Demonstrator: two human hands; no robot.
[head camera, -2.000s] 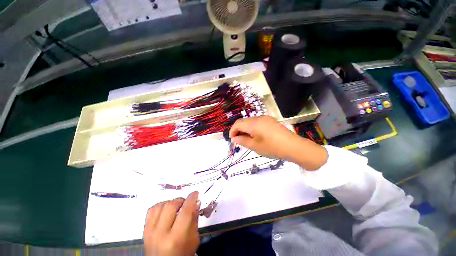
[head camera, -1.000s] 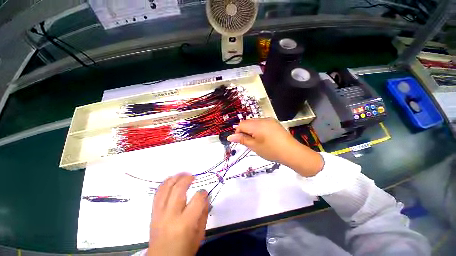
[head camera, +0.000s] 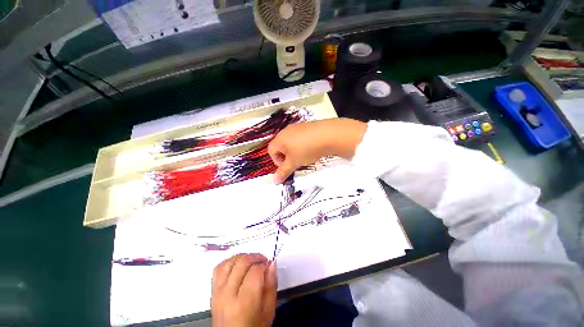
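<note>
A wire harness (head camera: 280, 223) of thin dark and red leads with small parts lies across the white sheet (head camera: 160, 287). My right hand (head camera: 307, 148) pinches its upper end, by a small dark part (head camera: 290, 186), near the tray's front edge. My left hand (head camera: 244, 290) is low on the sheet, its thumb and forefinger closed on the lower end of a dark lead (head camera: 276, 246). The fingertips hide the lead's end. Small greyish parts (head camera: 349, 209) lie on the harness's right branch. A separate dark, thin piece (head camera: 142, 261) lies at the sheet's left.
The cream tray (head camera: 102, 191) holds red and black lead wires (head camera: 189, 181) behind my hands. Black tape rolls (head camera: 378, 92) and the tape dispenser (head camera: 458, 115) stand right of it, partly behind my right sleeve. A blue bin (head camera: 533, 118) is far right. A fan (head camera: 286, 22) stands behind.
My right forearm has swung up over the tray's right end, the hand still at the harness's upper end. My left hand has moved down and now pinches the lower lead. The view has shifted slightly.
</note>
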